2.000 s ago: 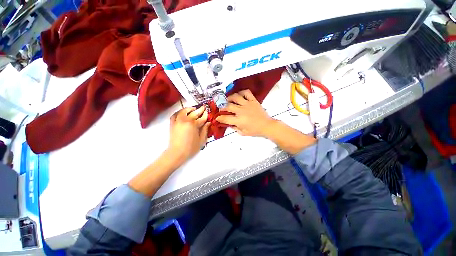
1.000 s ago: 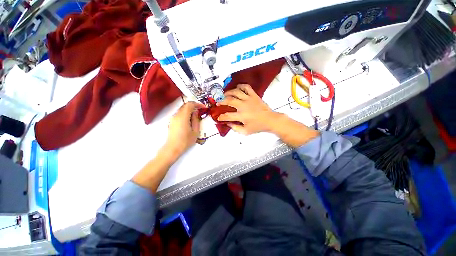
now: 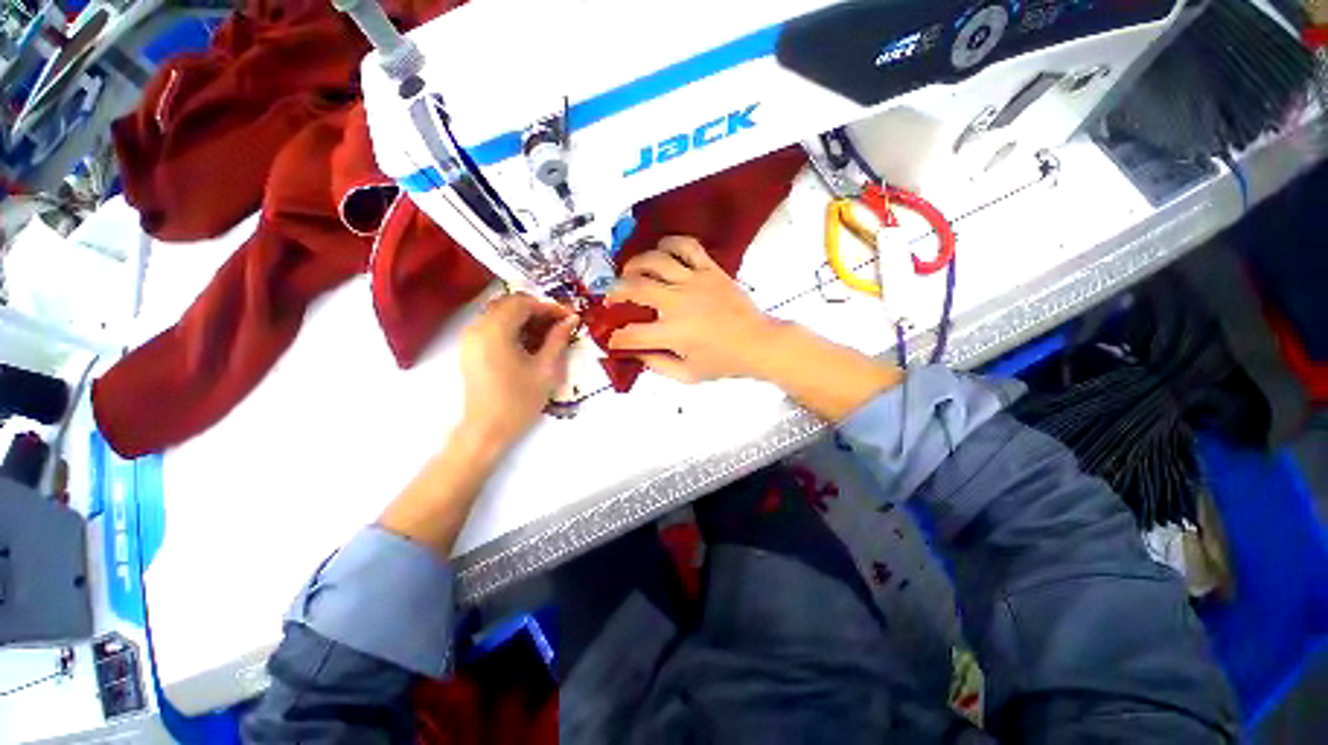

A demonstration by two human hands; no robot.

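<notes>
A dark red garment [image 3: 277, 269] lies on the white table left of and behind the needle area. A small folded red edge [image 3: 621, 354] lies just in front of the presser foot [image 3: 580, 291]. My right hand [image 3: 692, 317] rests on this folded edge and grips it with bent fingers. My left hand [image 3: 513, 361] is left of the needle, thumb and forefinger pinched together at the left end of the red edge. What lies between the left fingertips is too small to tell. The white JACK sewing machine [image 3: 699, 95] stands over the work.
Snips with yellow and red handles [image 3: 891, 240] lie right of my right hand, with a dark cord over the table's edge. The table's front edge [image 3: 655, 488] carries a measuring scale. Black bundles [image 3: 1151, 422] and a blue crate [image 3: 1253, 582] are at the lower right.
The view has shifted, so the machine appears further left and higher. My left hand's fingers have come away from flat on the red edge into a pinch at its left. My right hand keeps its hold.
</notes>
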